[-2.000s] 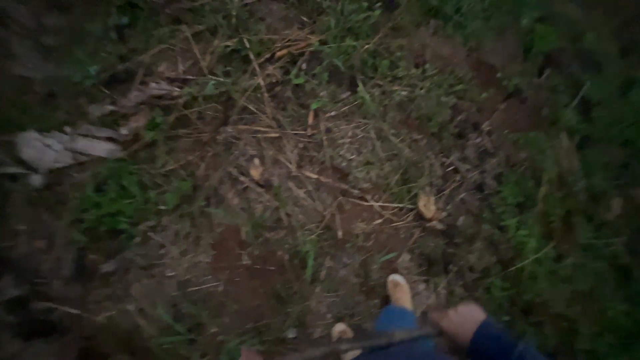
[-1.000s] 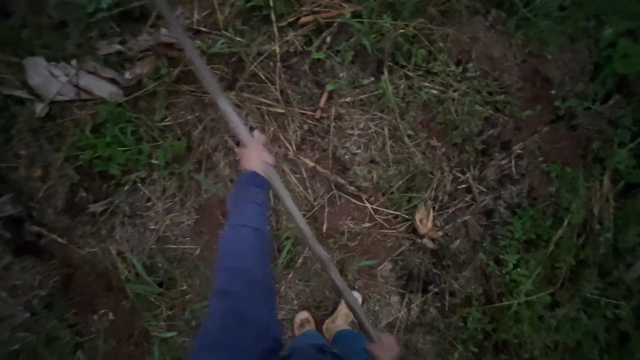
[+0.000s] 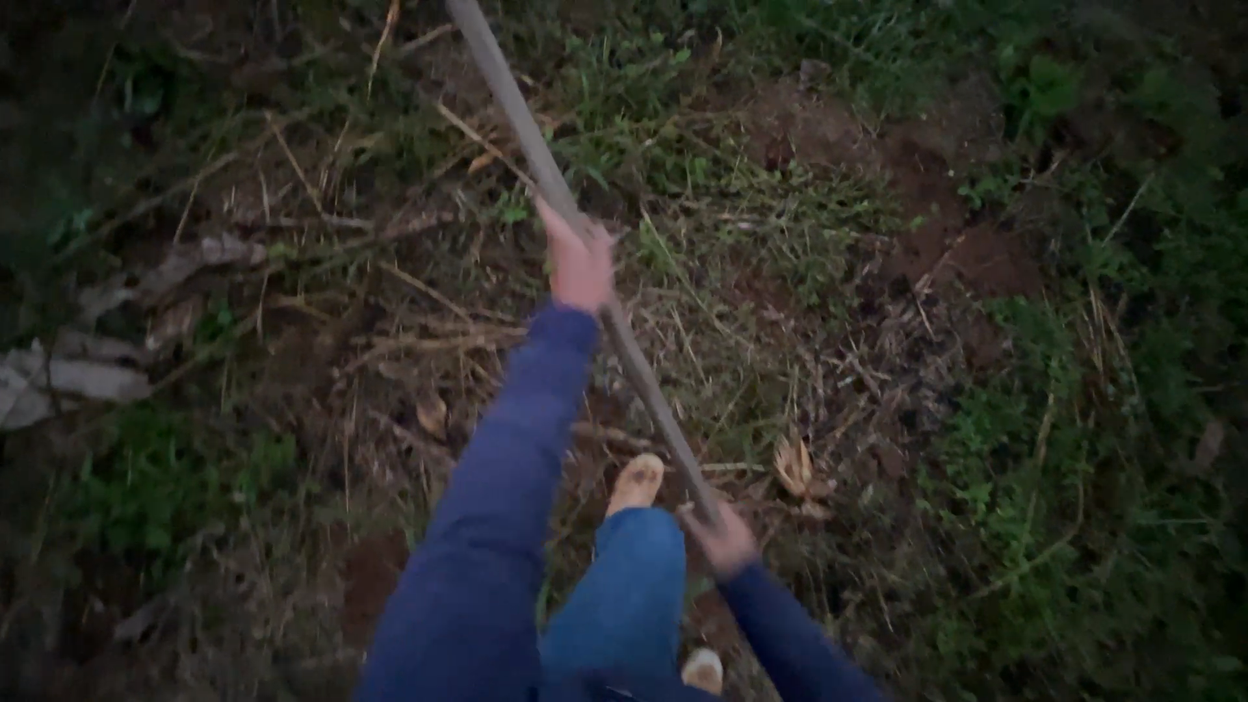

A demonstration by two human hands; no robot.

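Note:
A long wooden pole [image 3: 648,385] runs slantwise from the top edge, left of centre, down to the lower middle. My left hand [image 3: 582,261], at the end of a blue sleeve, grips it partway along. Lower down, my right hand [image 3: 723,541] is closed around the pole close to its near end. The far end lies beyond the top of the view, so what it bears is hidden.
One shoe [image 3: 638,482] is forward on the ground and the other [image 3: 702,671] is behind. Dry stalks and a dry husk [image 3: 798,468] lie about. Pale crumpled material [image 3: 73,375] is at left, green weeds [image 3: 1053,487] at right, bare reddish soil [image 3: 985,261] at upper right.
My left hand, low or out of sight two seconds ago, is now out along the pole. Since one second ago one foot has stepped forward, and the view has shifted somewhat.

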